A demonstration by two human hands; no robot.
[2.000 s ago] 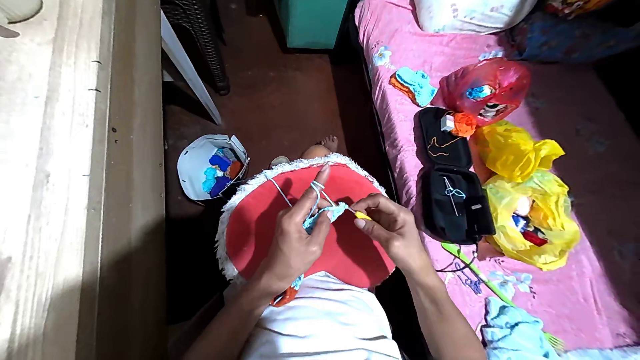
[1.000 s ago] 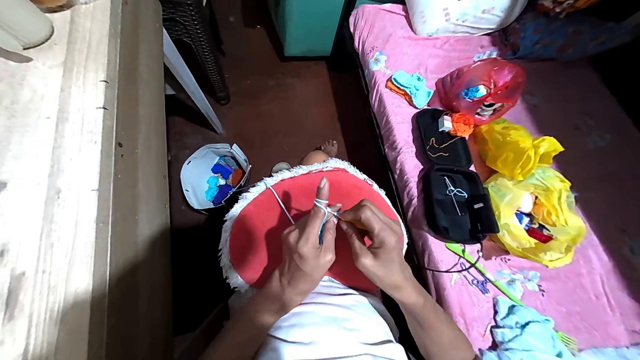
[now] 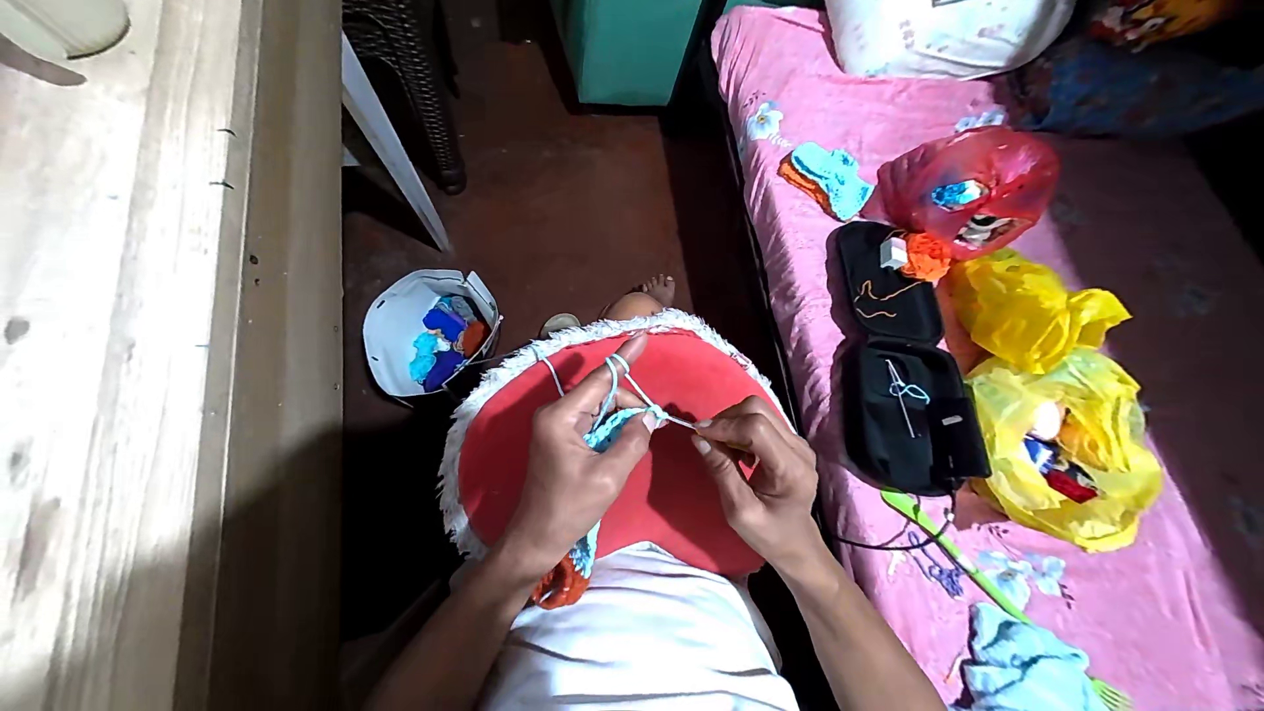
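Note:
My left hand (image 3: pixel 583 454) pinches a light blue crocheted piece (image 3: pixel 614 427), with pale blue yarn (image 3: pixel 612 380) looped over its raised index finger. Part of the work, in blue and rust orange (image 3: pixel 563 583), hangs below that wrist. My right hand (image 3: pixel 760 469) is closed on a thin crochet hook (image 3: pixel 681 422), whose handle the fingers mostly hide; its tip reaches the edge of the crochet by my left thumb. Both hands are above a red cushion (image 3: pixel 681 494) with a fluffy white rim, on my lap.
A white bin (image 3: pixel 390 331) with yarn stands on the floor at left, beside a wooden surface (image 3: pixel 286 296). On the pink-covered bed (image 3: pixel 800 237) at right lie an open black case (image 3: pixel 869 434), a red bag (image 3: pixel 1017 158), yellow plastic bags (image 3: pixel 1126 474) and a folded blue cloth (image 3: pixel 1017 662).
My right hand has moved away to the right from my left fingers, and the yarn loops by my left index finger are more spread than one second ago.

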